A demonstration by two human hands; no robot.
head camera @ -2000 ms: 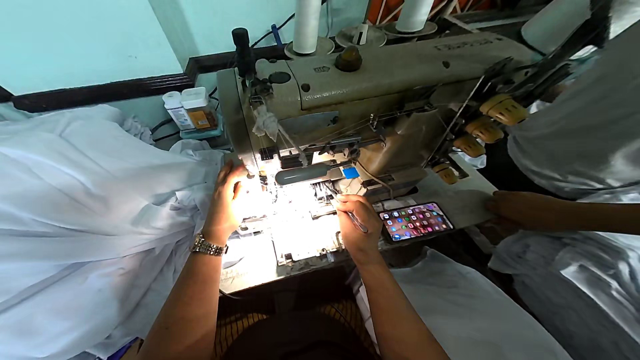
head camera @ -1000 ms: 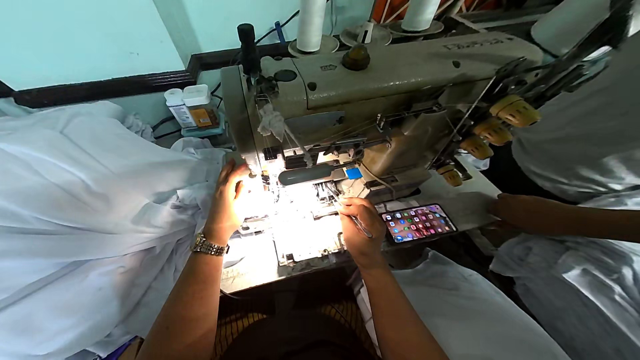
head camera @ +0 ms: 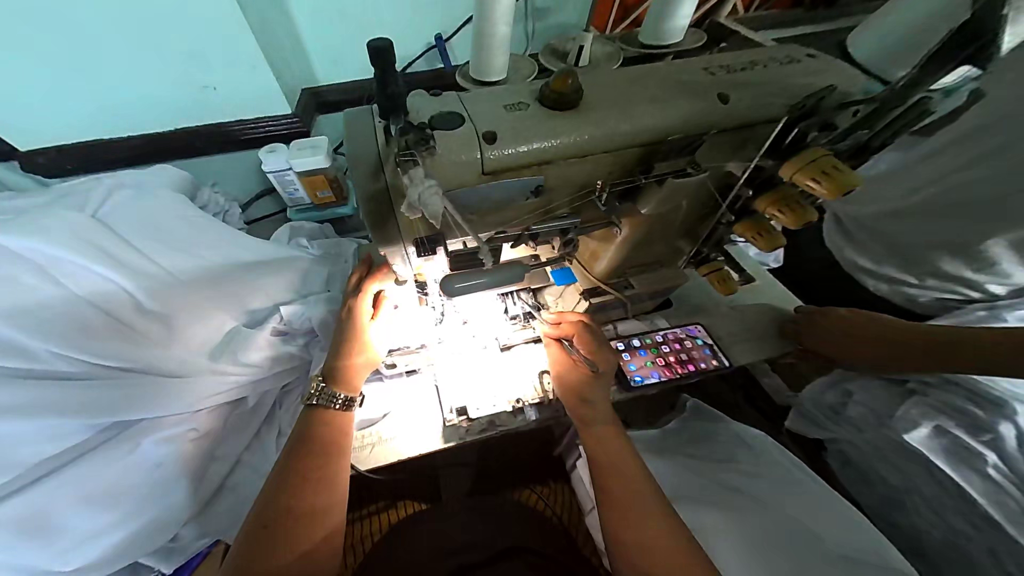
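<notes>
An industrial sewing machine (head camera: pixel 640 120) stands before me, its needle area lit by a very bright lamp. My right hand (head camera: pixel 578 360) grips metal tweezers (head camera: pixel 578 354), whose tips point into the open mechanism right of the needle area. My left hand (head camera: pixel 364 328), with a metal watch (head camera: pixel 332 396) on the wrist, rests at the left end of the machine head; glare hides its fingertips, so I cannot tell whether it holds anything. A grey-handled tool or lever (head camera: pixel 484 278) lies across the front above the lit plate.
White fabric (head camera: pixel 144 336) is heaped at the left. A phone (head camera: pixel 670 354) with a lit screen lies right of my right hand. Beyond it rests a co-worker's hand (head camera: pixel 832 336). Small bottles (head camera: pixel 312 172) stand behind the fabric, thread cones (head camera: pixel 491 40) behind the machine. More white fabric (head camera: pixel 744 496) hangs below.
</notes>
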